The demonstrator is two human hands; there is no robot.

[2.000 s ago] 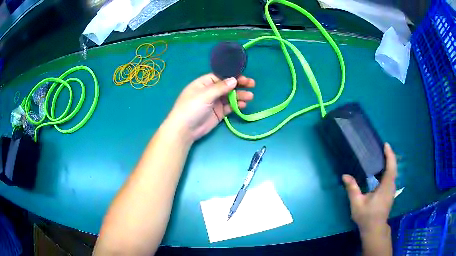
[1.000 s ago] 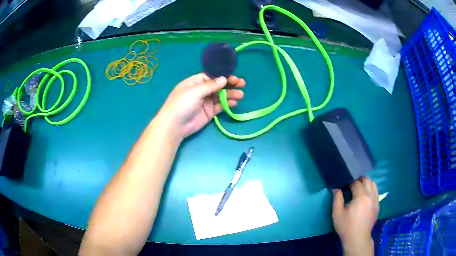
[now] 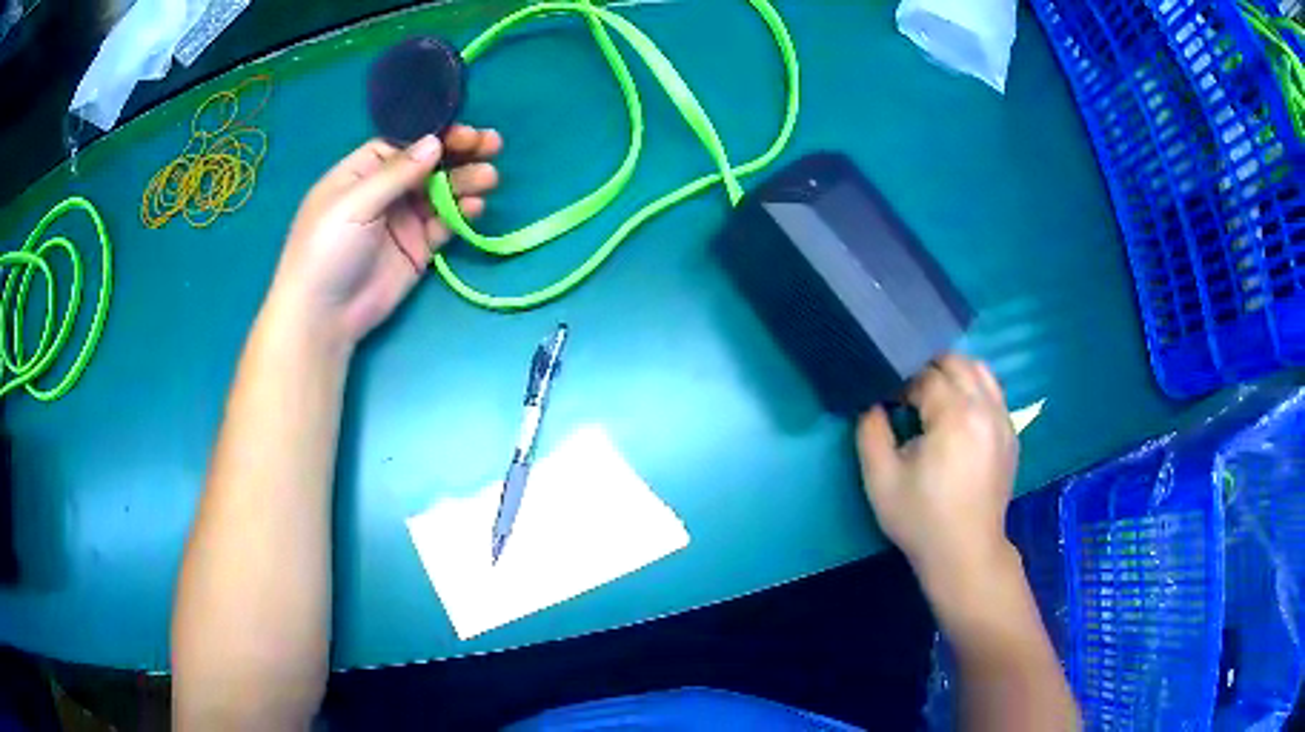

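My left hand [image 3: 379, 229] holds a round black head [image 3: 415, 92] between thumb and fingers, its flat face towards me. A bright green cable [image 3: 573, 229] runs from the head in loops over the green bench to a black box [image 3: 852, 279]. My right hand [image 3: 937, 443] is at the near end of the box, thumb and fingers on its lower edge around a small dark part. The fingertips are partly hidden by the box.
A pen [image 3: 527, 443] lies on white paper [image 3: 601, 529] in front. Yellow rubber bands [image 3: 208, 179] and another green coil [image 3: 93, 308] lie at left. Plastic bags [image 3: 962, 32] are at the far edge. Blue crates [image 3: 1145, 215] stand at right.
The view has shifted right, so bench things appear further left and higher. My right hand has moved from the box's side to its near end. My left hand still holds the head.
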